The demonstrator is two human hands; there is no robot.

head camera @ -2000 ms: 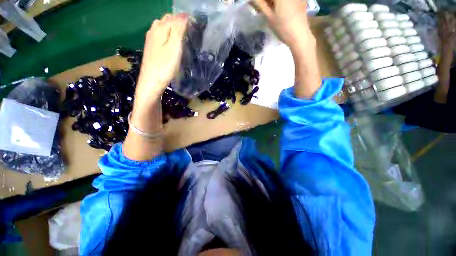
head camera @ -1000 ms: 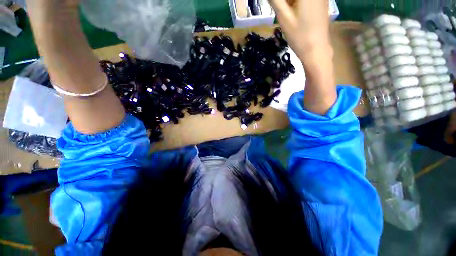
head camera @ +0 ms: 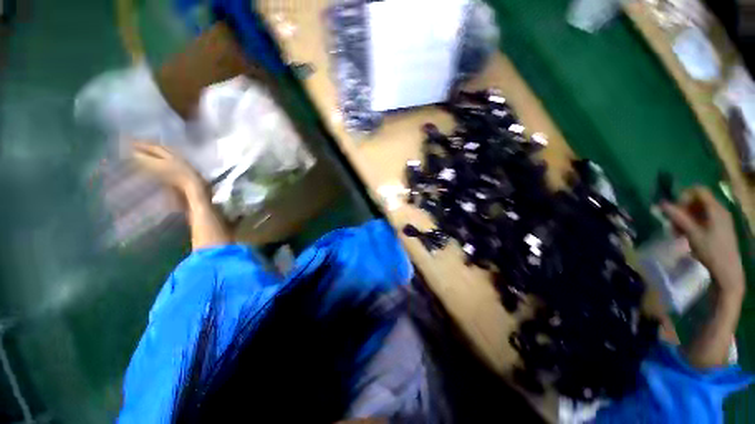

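Observation:
Black cables with shiny plugs [head camera: 530, 240] lie in a large loose pile on the bench. My right hand [head camera: 704, 236], blurred, is at the right over the green belt. Its fingertips pinch a small dark piece that looks like a cable [head camera: 664, 189], above a small white box [head camera: 680, 277]. My left hand [head camera: 165, 170] reaches out at the left, below bench level. Translucent plastic [head camera: 132, 103] lies around and beyond its fingers; blur hides whether the hand grips it.
A white crumpled bag [head camera: 248, 141] is beside my left hand, under the bench edge. A white sheet stack [head camera: 414, 54] lies on a dark-filled polybag [head camera: 352, 70] at the top. The green belt [head camera: 579, 91] runs beyond the cardboard-covered bench [head camera: 381, 161]. Pale items lie on the opposite bench [head camera: 662, 41].
The view has swung left and tilted. My left hand has moved from above the bench out to the left, below bench level. My right hand now has a small dark piece at its fingertips.

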